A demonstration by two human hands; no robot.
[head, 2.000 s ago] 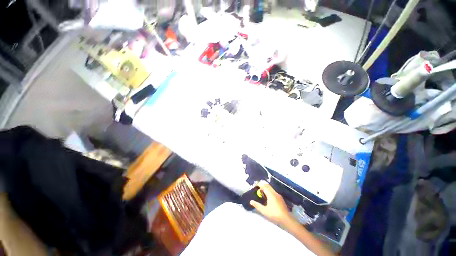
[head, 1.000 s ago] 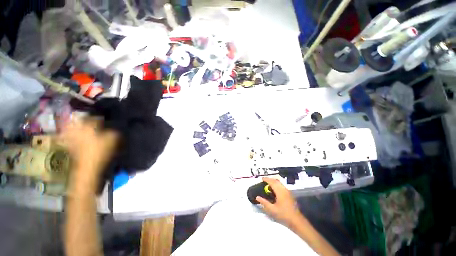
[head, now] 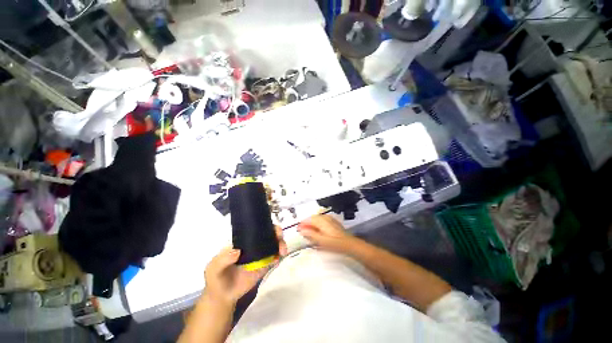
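Note:
A black thread cone (head: 251,224) with yellow at both ends stands upright in my left hand (head: 231,271), which grips its lower end. My right hand (head: 325,233) is just to the right of the cone, at the table's front edge near the machine; its fingers are bent and whether it holds anything is unclear. A black garment piece (head: 124,208) lies heaped on the table's left end. Small black labels (head: 251,163) lie behind the cone.
A white sewing machine (head: 402,149) spans the right of the table (head: 168,281). Thread spools and scraps (head: 215,100) pile up behind. A green basket (head: 480,234) of pale cloth stands at right. A beige machine (head: 40,264) is at far left.
My left hand has left the black garment piece at the left and now holds the thread cone. My right hand has let go of the cone. The view has shifted.

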